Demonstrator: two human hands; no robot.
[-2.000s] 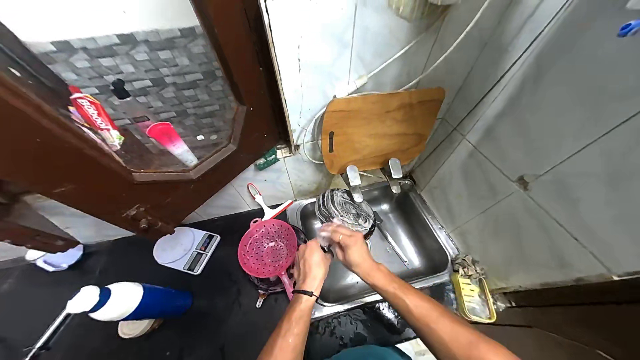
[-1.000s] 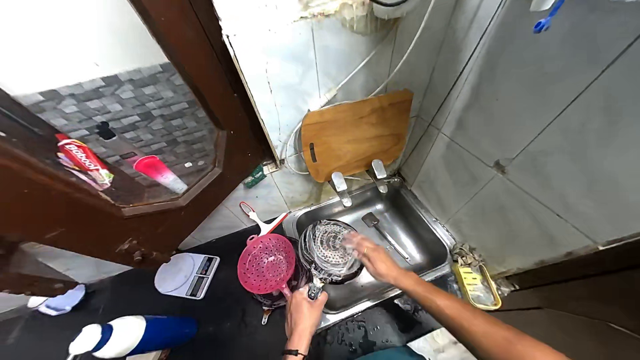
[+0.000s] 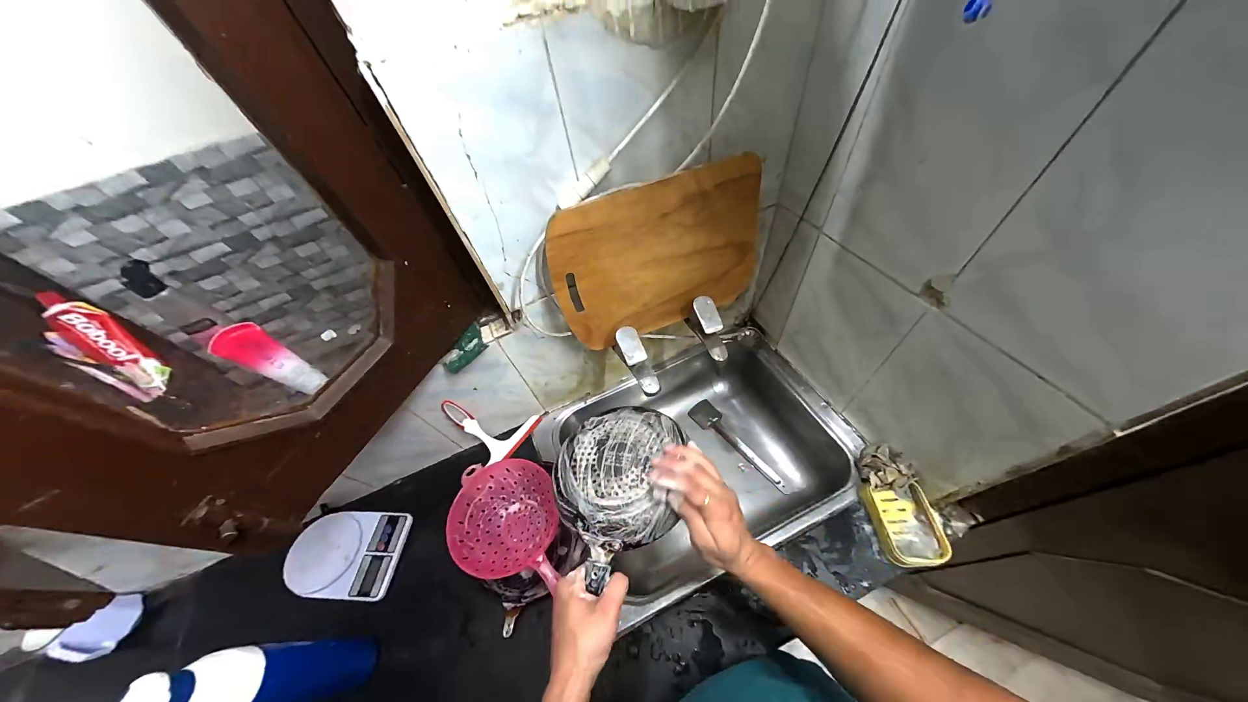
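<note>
A dark round pan (image 3: 616,476), its underside streaked with suds, is held over the left part of the steel sink (image 3: 829,429). My left hand (image 3: 585,614) grips its handle at the bottom. My right hand (image 3: 704,502) lies against the pan's right side, fingers bent and sudsy; whether something is under them is hidden. A spatula (image 3: 741,450) lies in the sink basin. Just left of the pan, a pink colander (image 3: 502,519) rests over a dark pan on the black counter.
A white squeegee (image 3: 497,445), a kitchen scale (image 3: 348,556) and a blue-and-white bottle (image 3: 283,673) are at left. Two taps (image 3: 636,359) and a wooden cutting board (image 3: 658,253) stand behind the sink. A yellow soap tray (image 3: 905,525) sits at right, beside dark brown woodwork.
The hands were close together at the pan two seconds ago; now my left hand is on the handle and my right hand on the pan's right side. The pan's underside shows more fully.
</note>
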